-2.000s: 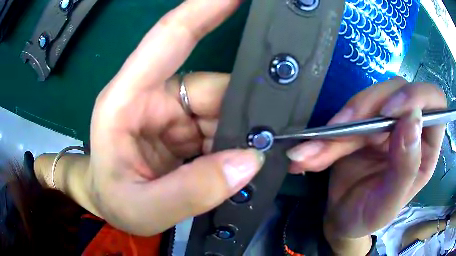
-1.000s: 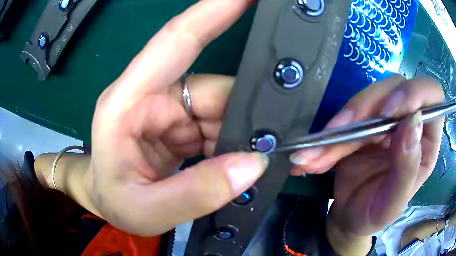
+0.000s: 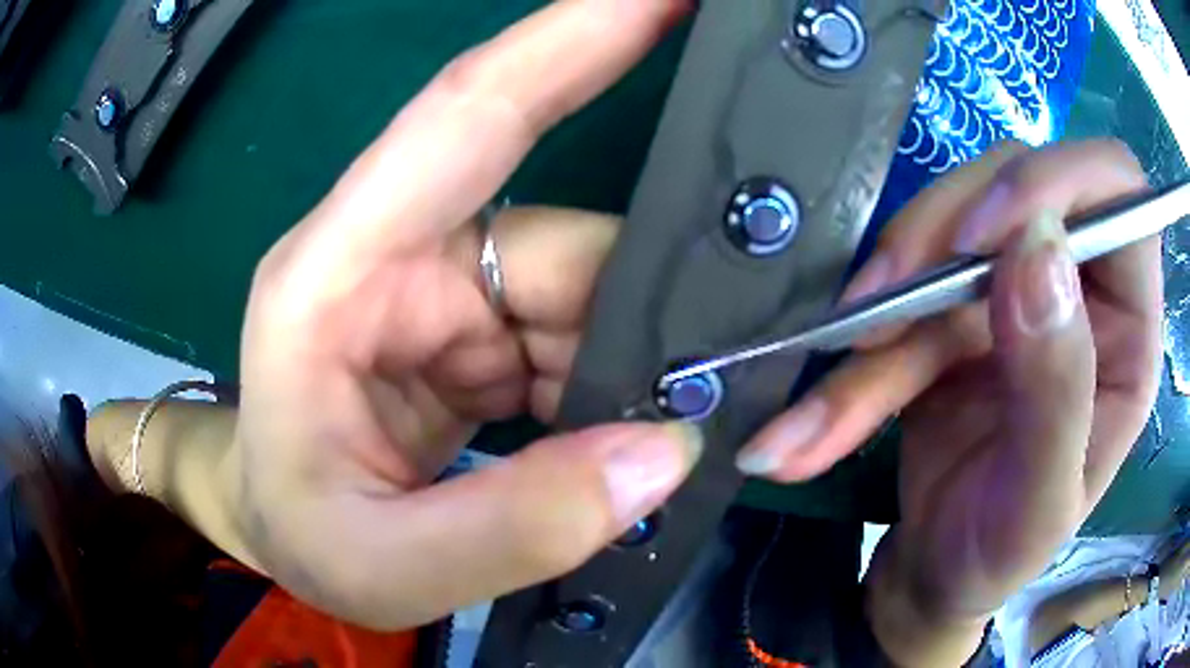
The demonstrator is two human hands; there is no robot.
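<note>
My left hand (image 3: 431, 339), with a ring and a bracelet, holds a grey-brown housing strip (image 3: 711, 281) up at a slant, its thumb lying on the strip's face. The strip has a row of several shiny round lenses. My right hand (image 3: 1005, 352) holds silver tweezers (image 3: 914, 290) like a pen. The tweezer tip lies at the upper left edge of the lens (image 3: 692, 390) just above my left thumb. Whether a crescent piece is at the tip I cannot tell. The blue carrier sheet (image 3: 992, 91), with rows of pale crescents, is partly hidden behind the strip and my right hand.
Another housing strip (image 3: 144, 91) lies on the green bench (image 3: 326, 78) at the upper left, with a dark part edge beyond it. Wrinkled clear tape (image 3: 1133, 196) is at the right. Another person's forearm (image 3: 1103, 611) shows at the lower right.
The held strip has shifted slightly down and right. The tweezers are more steeply slanted, and their tip has moved from the lens's right side across to its upper left edge. My right-hand fingers have shifted.
</note>
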